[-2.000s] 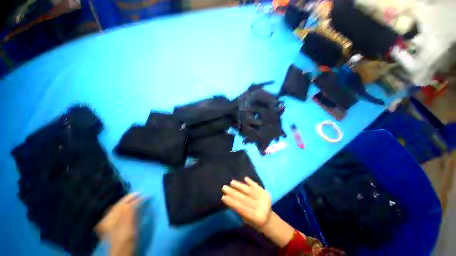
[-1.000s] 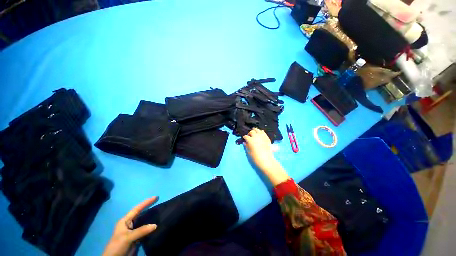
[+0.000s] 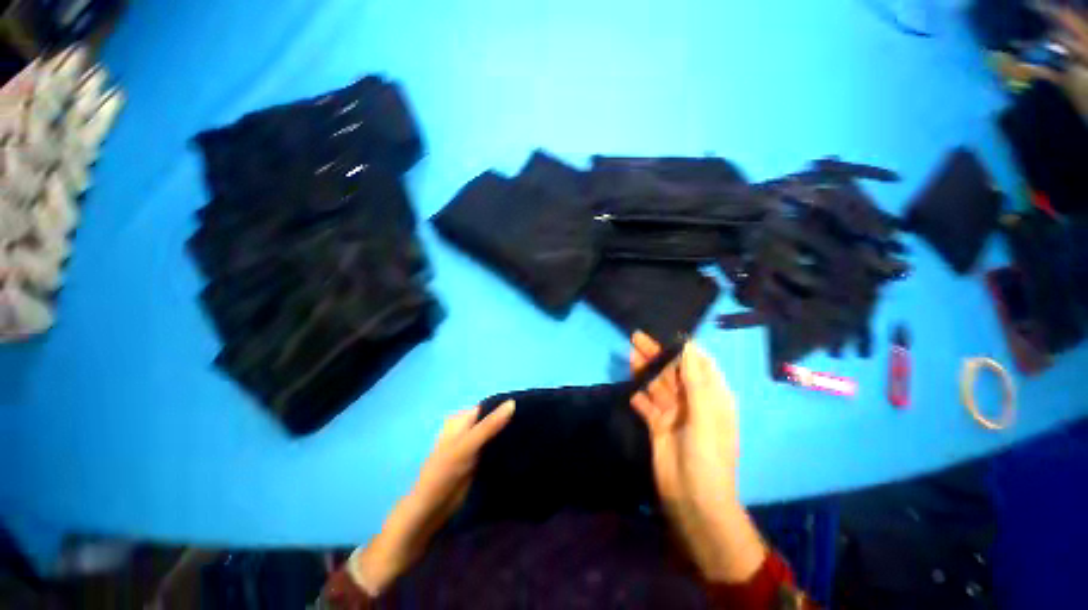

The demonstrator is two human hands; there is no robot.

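Note:
A black pouch (image 3: 561,453) lies in front of me at the table's near edge. My left hand (image 3: 447,462) grips its upper left corner, thumb on top. My right hand (image 3: 688,423) pinches a short black strap (image 3: 655,368) at the pouch's upper right corner. The strap slants up to the right. Whether it is joined to the pouch cannot be told, as the frame is blurred. A heap of black straps (image 3: 823,256) lies right of centre, touching a loose pile of black pouches (image 3: 537,238).
An overlapping row of black pouches (image 3: 316,262) lies at left. Red-handled snips (image 3: 898,372), a pink-and-white packet (image 3: 820,380), a pale tape ring (image 3: 989,393) and a small black case (image 3: 956,212) lie at right. Pale stacked pieces (image 3: 42,179) stand far left.
The view has swung left. My right hand has moved from the strap heap to the pouch with a strap. My left hand, beside the pouch before, now grips its corner.

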